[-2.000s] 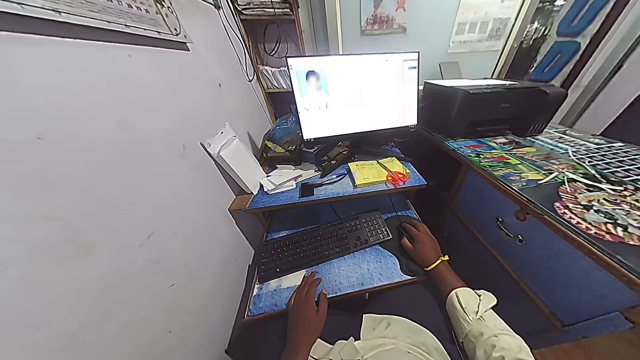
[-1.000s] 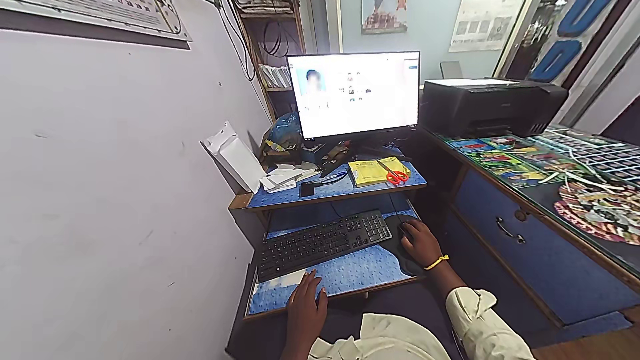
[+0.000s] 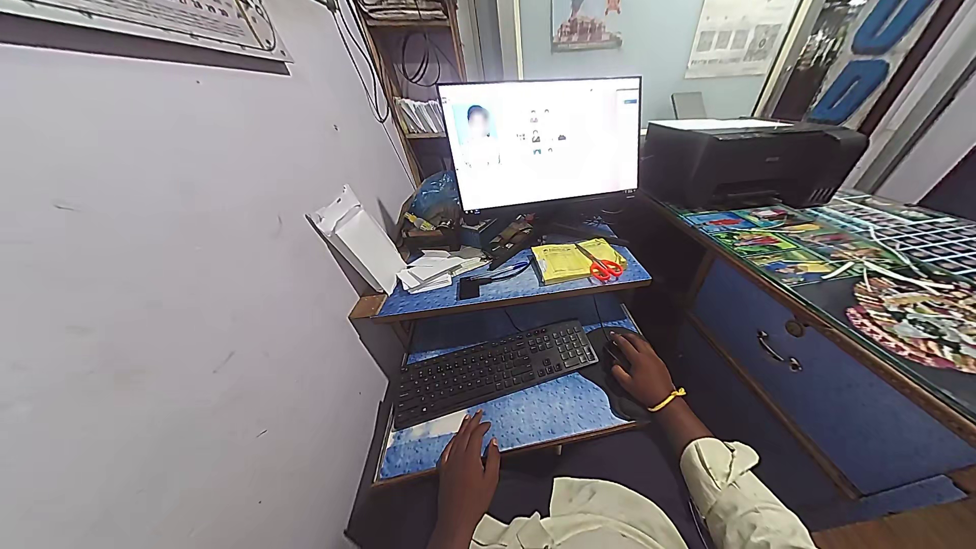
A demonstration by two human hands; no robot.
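My right hand, with a yellow band at its wrist, rests over a black computer mouse on a dark mouse pad. My left hand lies palm down at the front edge of the blue keyboard tray, fingers a little apart, holding nothing. Between and above the hands sits a black keyboard. Behind it, on the raised desk shelf, a lit monitor displays a portrait photo at left and several small icons.
Red-handled scissors lie on a yellow pad, right of white papers and a black cable adapter. A white box leans on the left wall. At right, a black printer stands on a glass-topped counter.
Small icons have appeared on the monitor's white area since the earliest frame. Both hands stay in place.
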